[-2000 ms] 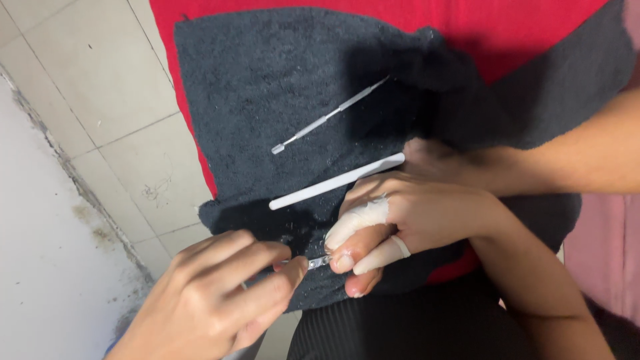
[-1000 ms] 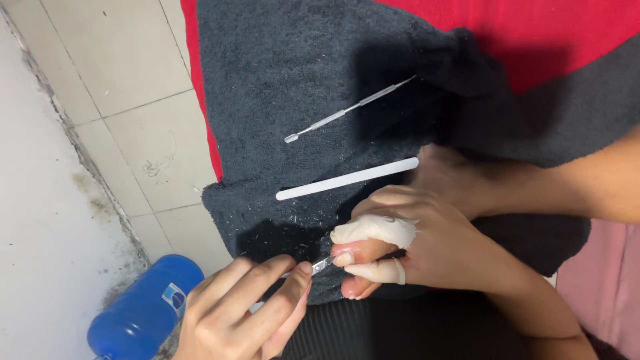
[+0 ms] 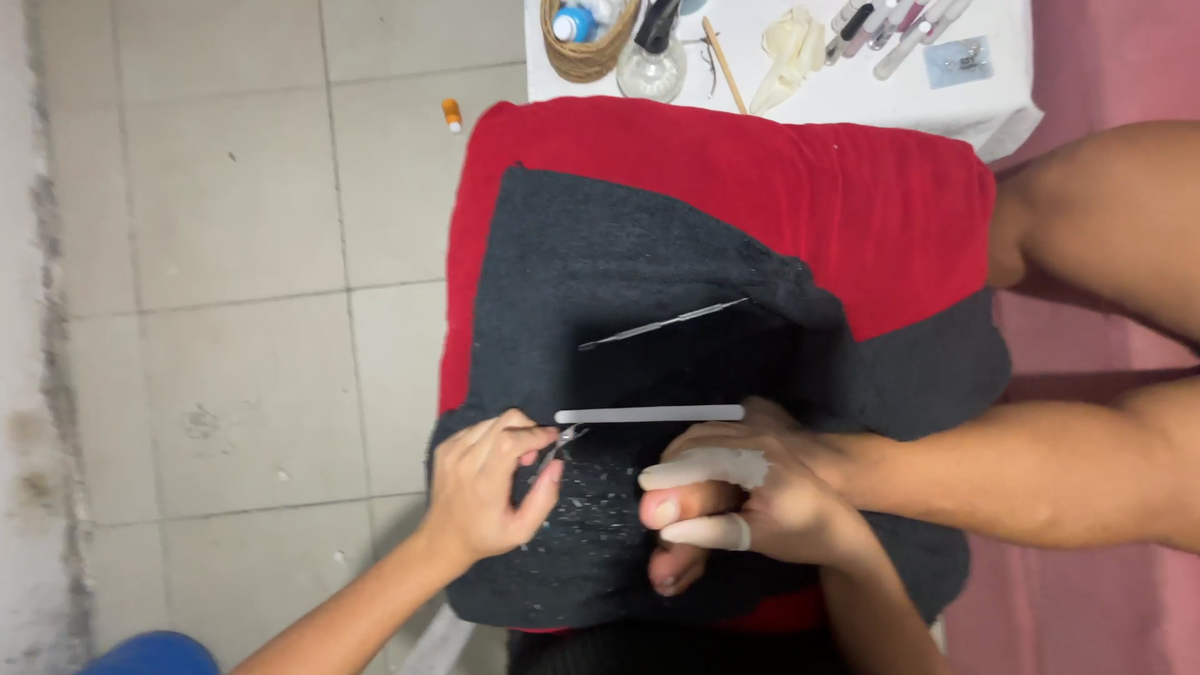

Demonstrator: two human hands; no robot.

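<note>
My left hand (image 3: pixel 492 483) holds a metal cuticle nipper (image 3: pixel 564 439) between thumb and fingers, its jaws just below the left end of a white nail file (image 3: pixel 649 413). My right hand (image 3: pixel 787 497) grips another person's foot (image 3: pixel 667 511) around the big toe; pale finger covers wrap two of my fingers, one on each side of that toe. Above the file, a double-ended metal cuticle pusher (image 3: pixel 664 324) lies on the dark grey towel (image 3: pixel 600 234). Small pale clippings are scattered on the towel between my hands.
A red cushion (image 3: pixel 656 141) lies under the towel. Beyond it, a white-covered table (image 3: pixel 994 117) holds a twine basket (image 3: pixel 581 64), a clear pump bottle (image 3: pixel 652 73), a wooden stick and several polish tubes. A blue container (image 3: pixel 155 654) stands at lower left; an orange-and-white bottle (image 3: pixel 452 114) lies on the tiles.
My left hand has moved left, away from the toe, with the nipper still in it. My right hand still holds the foot. The view has widened to show the table.
</note>
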